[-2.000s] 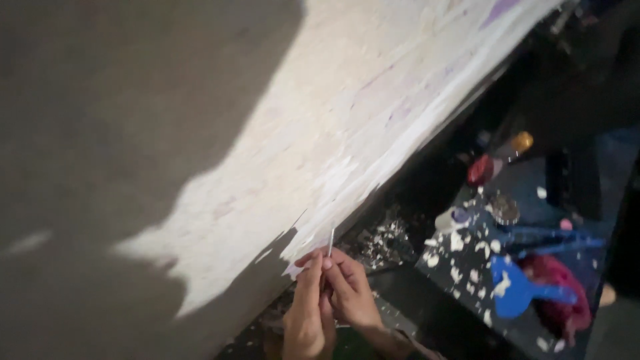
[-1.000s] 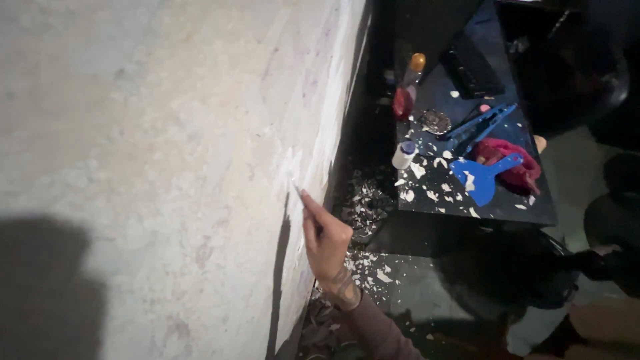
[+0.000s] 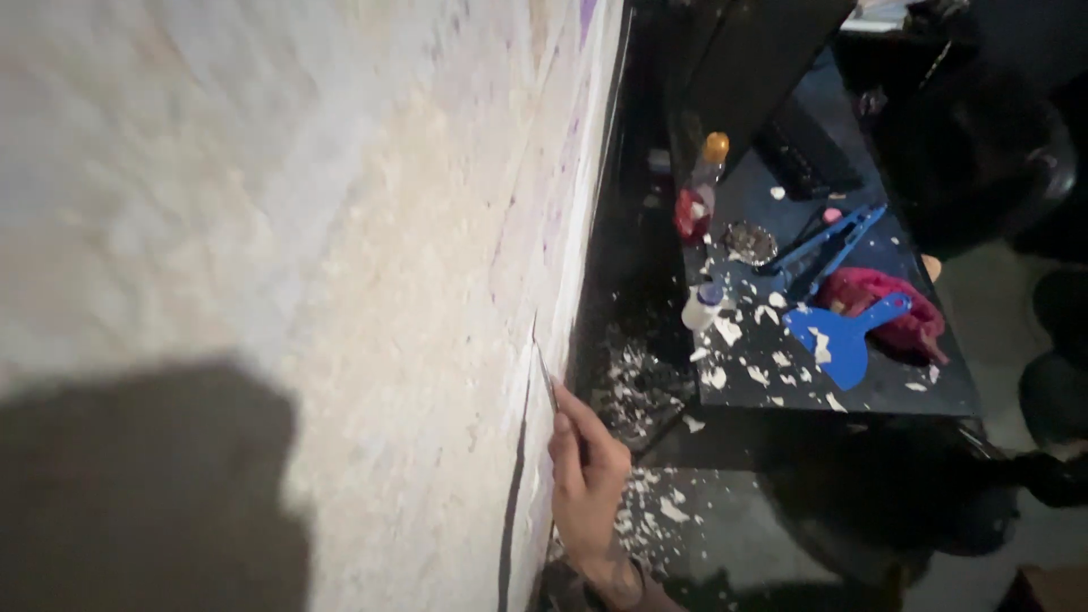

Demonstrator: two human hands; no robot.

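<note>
My right hand [image 3: 591,476] grips a slim metal tool [image 3: 546,374] between thumb and fingers. The tool points up and left, and its narrow tip is at the patchy cream-white wall [image 3: 408,255], near a whiter strip along the wall's right side. A thin dark shadow runs down the wall below the tip. I cannot tell the exact kind of tool. My left hand is out of the picture.
Right of the wall stands a dark table [image 3: 901,395] with a blue scraper [image 3: 841,340], a pink cloth [image 3: 918,314], blue tongs-like tool [image 3: 837,246], a white bottle [image 3: 701,308] and an orange-capped bottle [image 3: 705,183]. Pale flakes [image 3: 671,508] litter table and floor.
Two seconds ago both hands were together around the slim tool, away from the wall's surface. Now only my right hand shows, holding the tool at the wall. The view has swung round.
</note>
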